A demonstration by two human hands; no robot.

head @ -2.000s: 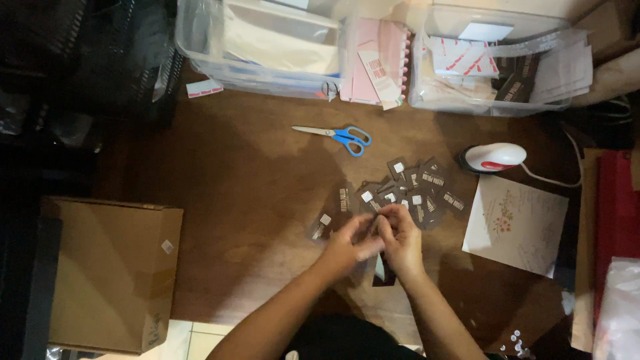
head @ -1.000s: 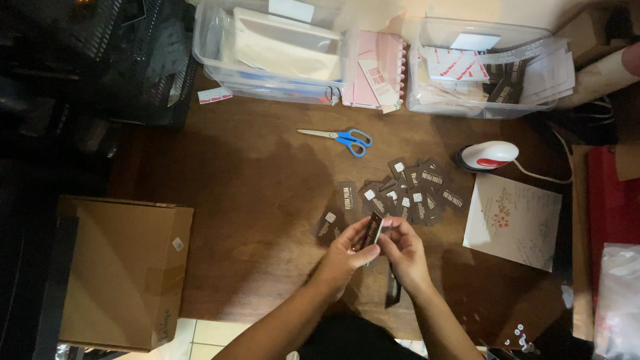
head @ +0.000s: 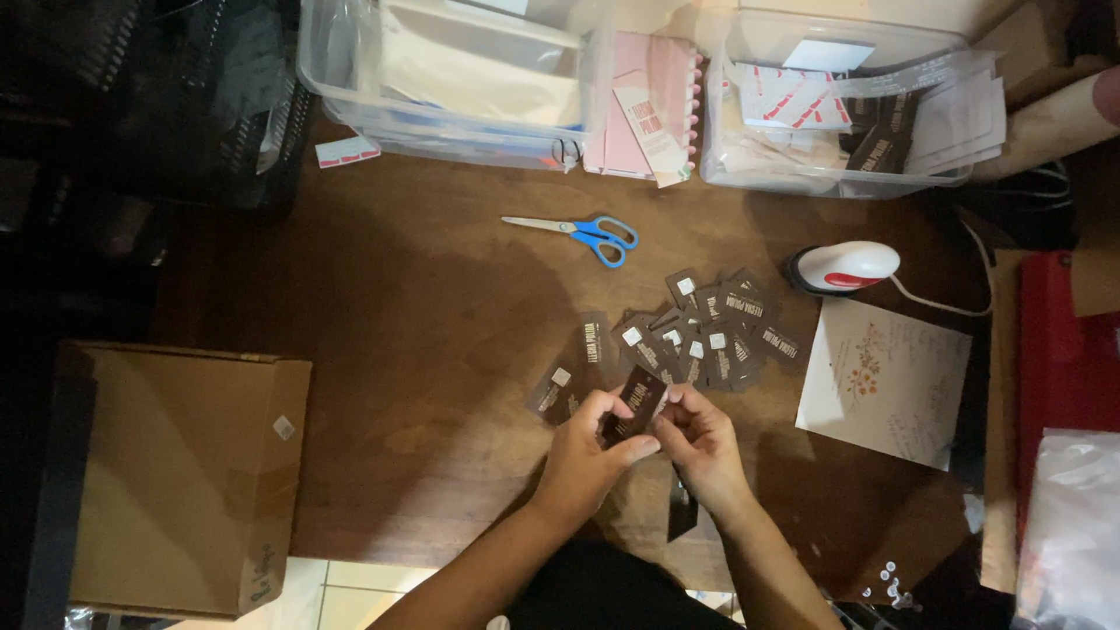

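Note:
My left hand (head: 588, 451) holds a dark brown printed card (head: 639, 404) between thumb and fingers, tilted up over the table. Close on its right side, my right hand (head: 703, 446) has thumb and fingertips pinched together at the card's edge; whether they grip the card or something small is hidden. A loose heap of similar dark tags (head: 719, 341), some with a small white square, lies just beyond both hands. One tag (head: 560, 392) lies at the heap's left, near my left fingers. Beneath my right wrist is another dark piece (head: 682, 509), partly covered.
Blue-handled scissors (head: 604, 238) lie beyond the heap. A white and red corded device (head: 844, 267) stands at right, above a printed sheet (head: 884, 385). Clear plastic bins (head: 455, 144) and a pink notebook (head: 647, 96) line the back. A cardboard box (head: 188, 481) sits left; small clear discs (head: 891, 586) lie lower right.
Two seconds ago my hands were blurred together over the heap's near edge; now the card shows clearly in my left hand, its printed face up. The heap and the scissors have stayed put.

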